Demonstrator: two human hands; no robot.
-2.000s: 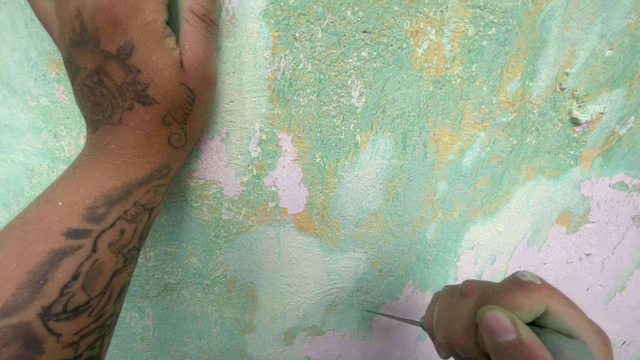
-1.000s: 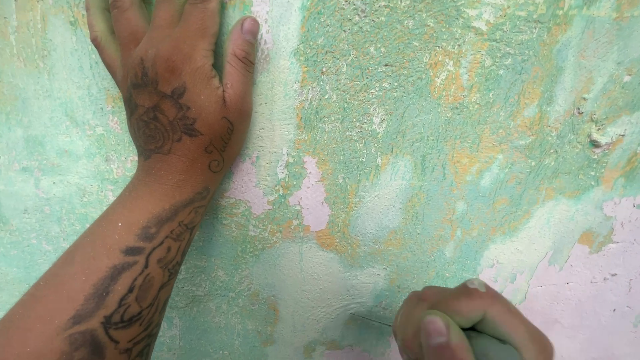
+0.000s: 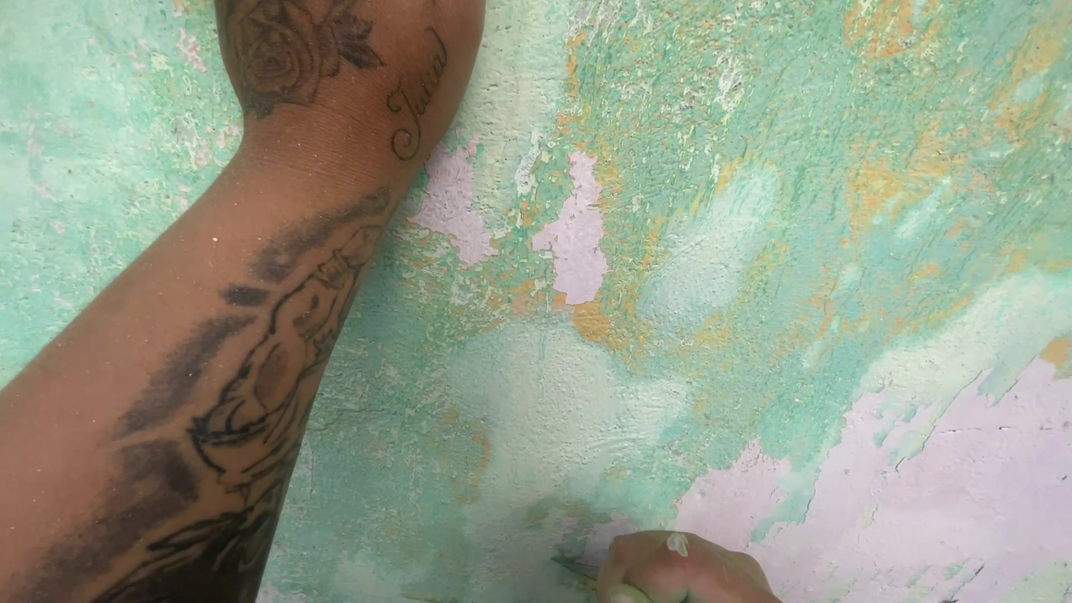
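The back of my left hand (image 3: 356,54) shows at the top left against a wall of peeling paint (image 3: 737,394); its fingers lie beyond the top edge of the view. Low in the picture, right of the middle, my right hand (image 3: 682,569) is closed around a slim pointed tool (image 3: 576,567), whose handle is mostly hidden by the fingers. The thin tip of the tool points left, at the painted surface near a pinkish patch. A small whitish flake sits on a knuckle of the right hand.
Green, pale and ochre paint layers cover the wall. A large pinkish area (image 3: 946,494) with ragged paint edges spreads at the lower right, and smaller pinkish patches (image 3: 582,239) show near the middle. My tattooed left forearm (image 3: 201,335) crosses the left side.
The right hand with the tool has moved left and lower along the wall since two seconds ago. The left hand's fingers, visible one second ago, are out of view as the view has shifted.
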